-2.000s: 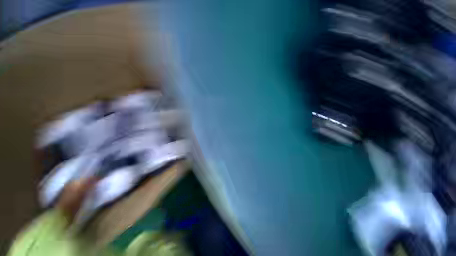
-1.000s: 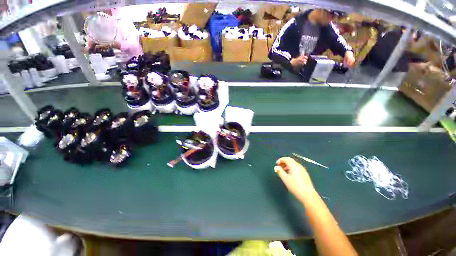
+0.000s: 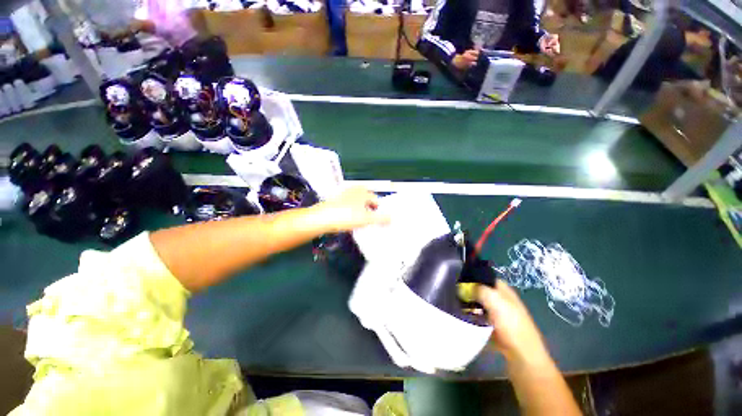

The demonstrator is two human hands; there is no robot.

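A white camera base housing point(image 3: 431, 333) with a dark rounded interior is tilted over the front of the bench. Its flat wall-mount bracket point(image 3: 409, 221) points up and away. My left hand point(image 3: 354, 210) reaches across and is closed on the bracket's left edge. My right hand point(image 3: 495, 307), with yellow on a fingertip, grips the housing's right side at its black opening; the fingertips are partly hidden. A red wire harness point(image 3: 493, 229) with a pale plug sticks up from there. A dark part point(image 3: 338, 250) lies behind the housing, partly covered.
Two more housings point(image 3: 286, 192) stand behind my left forearm. Black camera heads point(image 3: 69, 199) are piled at left. A row of assembled cameras point(image 3: 195, 110) stands beyond the pale strip. Tangled white cable point(image 3: 561, 280) lies at right. A person point(image 3: 488, 32) works across the bench.
A white housing is now held between both hands at the front of the bench. My left arm has come into view; my right hand has moved down onto the housing. The view has shifted.
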